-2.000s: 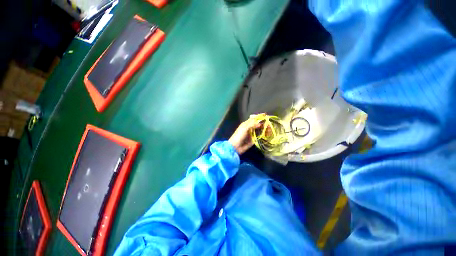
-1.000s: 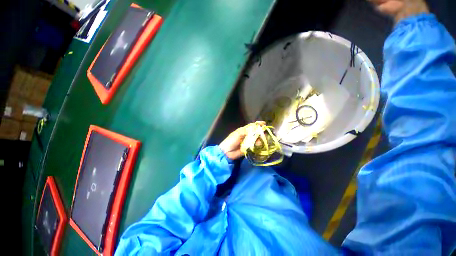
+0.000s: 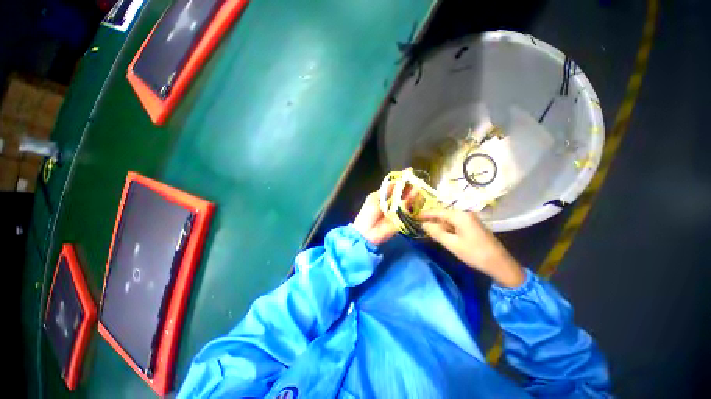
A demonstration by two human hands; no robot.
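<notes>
A tangled bundle of yellow release liner (image 3: 404, 195) is held just beside the near left rim of the waste bucket (image 3: 591, 128). My left hand (image 3: 374, 222) grips the bundle from the left. My right hand (image 3: 465, 240) reaches in from the right, its fingers at the bundle's lower right side; they are blurred, so what they hold is unclear. Dark strands show at the bundle's lower side. Inside the bucket lie a thin black tape ring (image 3: 479, 169) and yellow scraps. Black scraps stick to the bucket rim.
Dark display panels (image 3: 146, 273) with pale centre marks lie on red-orange pads (image 3: 173, 316) on the green bench (image 3: 257, 156) at left. A yellow floor line (image 3: 626, 101) runs behind the bucket on the dark floor. Cardboard boxes (image 3: 30, 109) stand beyond the bench.
My right hand has come down from the upper right to the yellow bundle in my left hand. My left hand still holds the bundle. The view has shifted slightly.
</notes>
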